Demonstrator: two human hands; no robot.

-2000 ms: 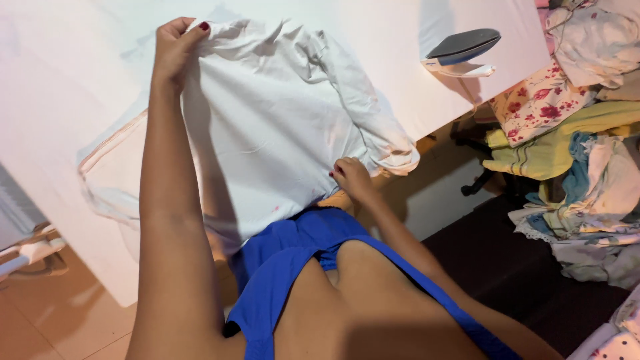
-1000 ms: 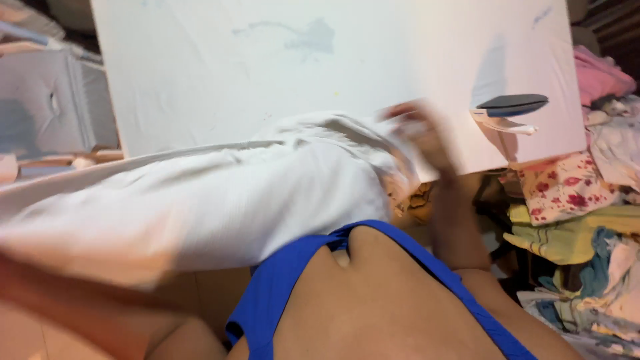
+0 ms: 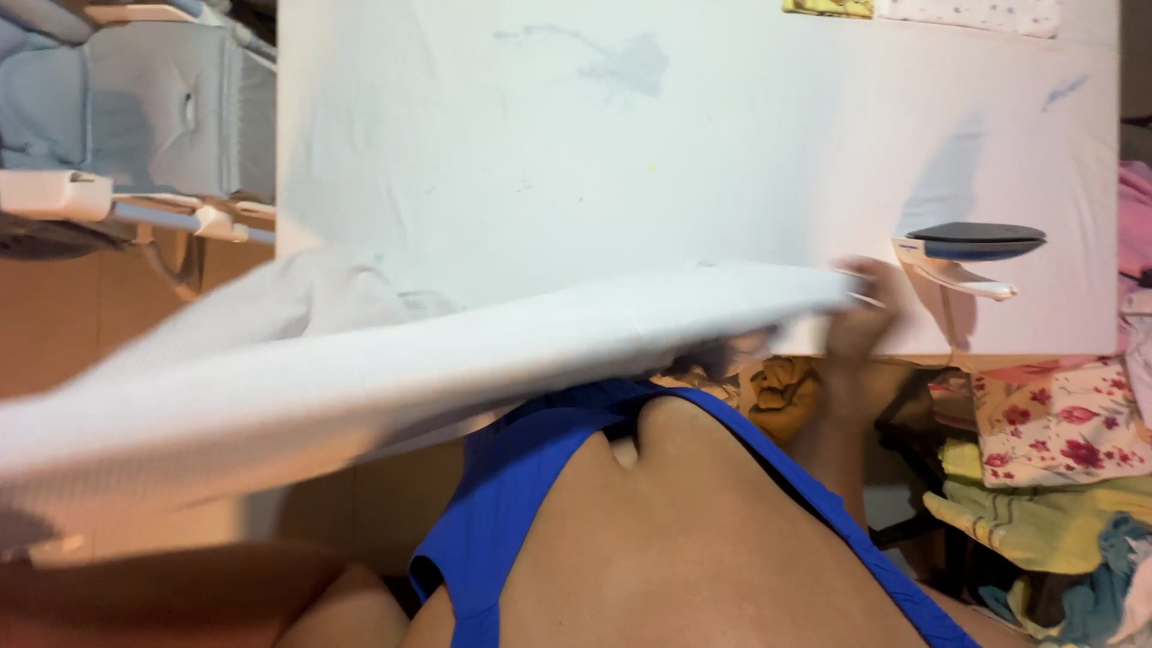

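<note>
A white garment [image 3: 504, 342] is stretched across the near edge of the white cloth-covered table [image 3: 576, 162], partly in the air and blurred by motion. At its right end my right hand [image 3: 866, 301] grips the fabric. The left part of the garment runs out past the left frame edge, above my left forearm [image 3: 171, 585]. My left hand is at or beyond the lower left frame edge, so its hold cannot be made out. A clothes iron [image 3: 976, 241] with a dark soleplate and a white handle rests at the right of the table, just beyond my right hand.
A padded light-blue seat [image 3: 162, 108] on a white frame stands left of the table. Folded yellow [image 3: 828, 7] and dotted white cloths [image 3: 972, 13] lie at the far edge. Piled clothes, including a floral cloth [image 3: 1066, 423] and a yellow-green garment [image 3: 1017, 522], are at the lower right.
The garment lay spread on the table two seconds ago; now it is pulled long and partly lifted. My left hand has gone from the table to the far left. My right hand is nearer the iron.
</note>
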